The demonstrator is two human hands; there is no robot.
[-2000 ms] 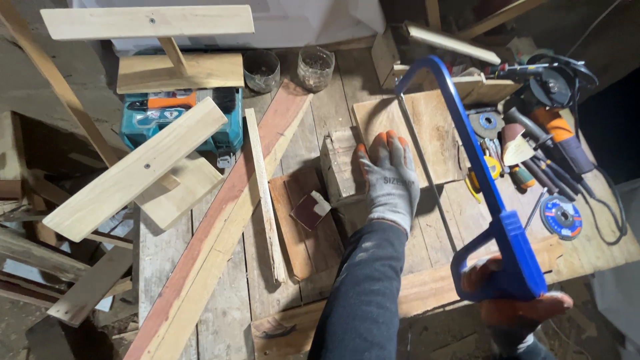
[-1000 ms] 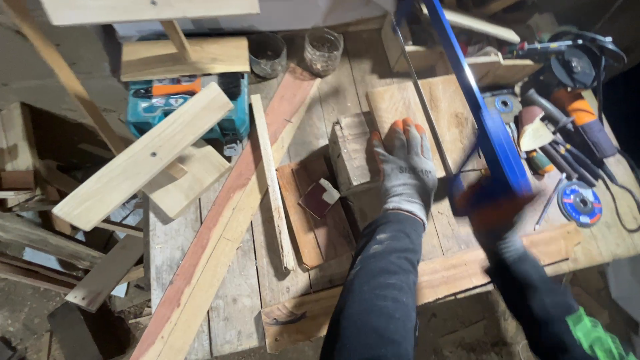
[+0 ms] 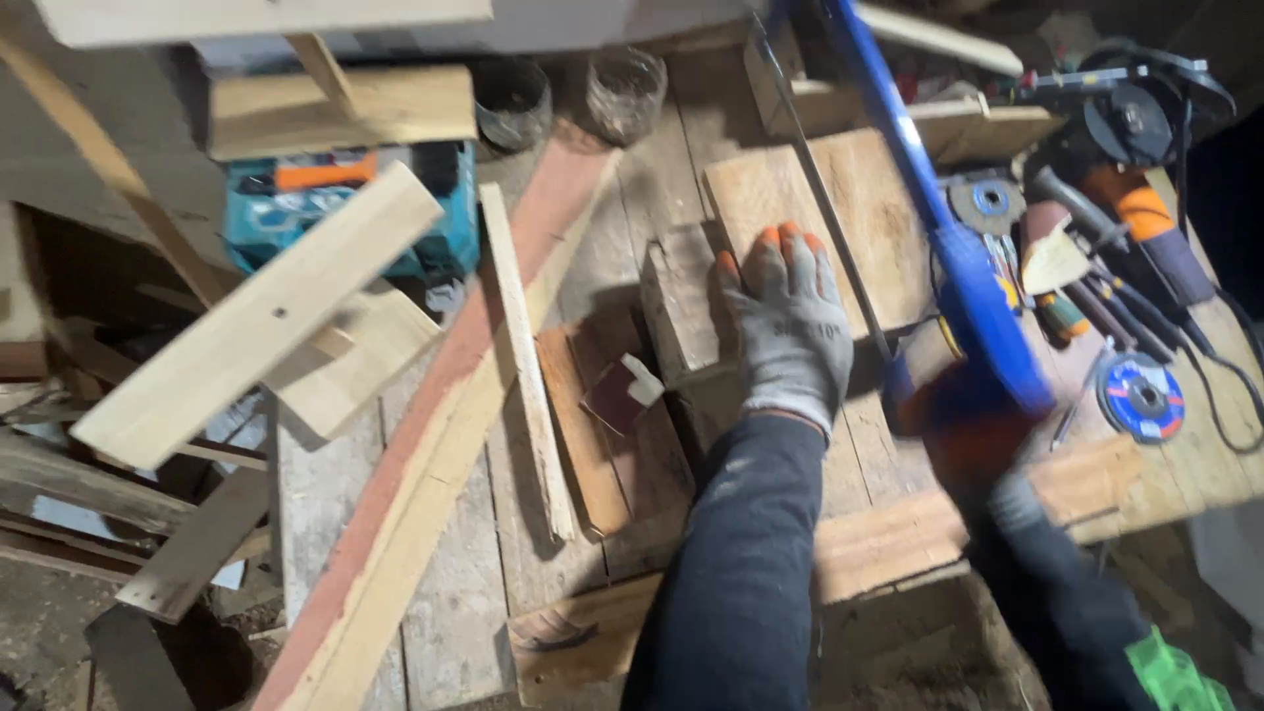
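My left hand (image 3: 793, 321), in a grey glove with orange fingertips, lies flat with spread fingers on a light wooden board (image 3: 874, 212), beside a rough wooden block (image 3: 691, 296). My right hand (image 3: 973, 425), blurred, is closed around the handle of a blue hacksaw (image 3: 913, 168). The saw's thin blade runs slantwise over the board, to the right of my left hand. Whether the blade touches the wood cannot be told. The top of the saw frame is cut off by the view's upper edge.
An angle grinder (image 3: 1136, 123), hand tools and a cutting disc (image 3: 1141, 397) lie at the right. A long reddish plank (image 3: 444, 415) crosses the bench left of my arm. Two glass jars (image 3: 625, 94) and a teal case (image 3: 351, 212) stand at the back. A small sandpaper piece (image 3: 617, 397) lies centrally.
The right hand and hacksaw have moved up the view from where they were two seconds ago. The left hand stays on the board. The view has shifted slightly.
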